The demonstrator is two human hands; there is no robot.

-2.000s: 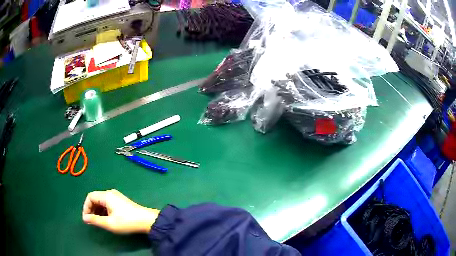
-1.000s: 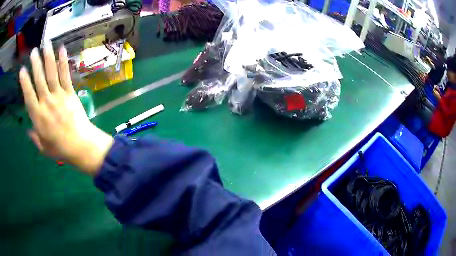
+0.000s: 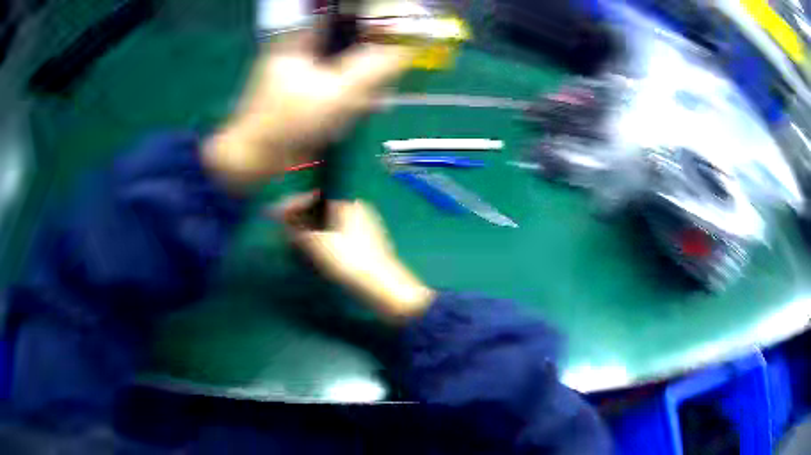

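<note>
The picture is blurred. My left hand point(image 3: 289, 111) is at the upper left, its fingers around a long dark bundle that looks like black cables point(image 3: 334, 169). My right hand point(image 3: 356, 253) is lower and closer to me, closed on the bundle's lower end. The bundle stands roughly upright in the picture between both hands, above the green bench point(image 3: 498, 293). Its single leads and ends cannot be made out.
Right of my hands lie a white marker pen point(image 3: 445, 144), blue-handled cutters point(image 3: 431, 191) and a silver strip point(image 3: 485, 209). A steel rule point(image 3: 458, 101) and yellow bin point(image 3: 436, 55) are behind. Clear plastic bags point(image 3: 685, 133) are at right, a blue crate point(image 3: 720, 400) below the bench edge.
The view has turned left, so the tools and bags appear further right. My left hand and sleeve have come into view. Both hands now hold the dark bundle; my right hand was empty before.
</note>
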